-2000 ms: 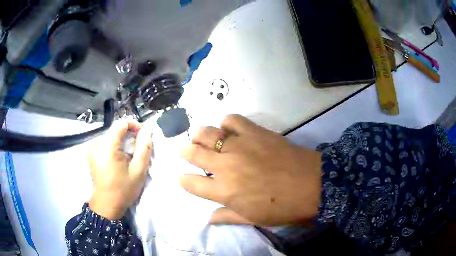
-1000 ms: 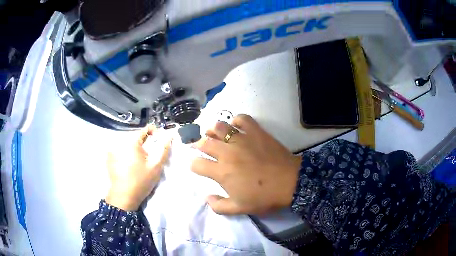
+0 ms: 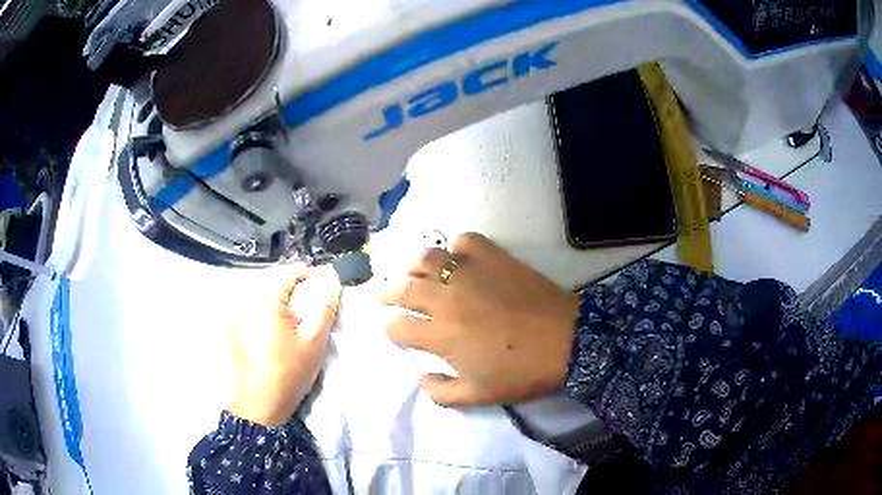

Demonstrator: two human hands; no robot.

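Observation:
White cloth (image 3: pixel 426 450) lies under my hands and runs from the needle area down to the front edge. Glare hides much of it. The white sewing machine (image 3: pixel 464 82) has a blue stripe and JACK lettering; its presser foot is hidden behind the head parts and my fingers. My left hand (image 3: pixel 280 353) is at the left of the cloth, thumb and fingertips close together just below the tension discs (image 3: pixel 343 232); glare hides whether they pinch cloth. My right hand (image 3: pixel 484 324) rests palm down on the cloth, fingers slightly bent and apart, tips pointing left.
A dark-screened phone (image 3: pixel 614 164) lies behind my right hand, with a yellow strip (image 3: pixel 685 174) beside it. Farther right lie snips with pink and blue handles (image 3: pixel 769 184) and an orange-handled tool (image 3: pixel 774 211). A grey band (image 3: pixel 571 435) shows under my right wrist.
The view has shifted, showing more of the machine arm than two seconds ago. Both hands stay close to the needle area. The right fingers have spread slightly apart since one second ago.

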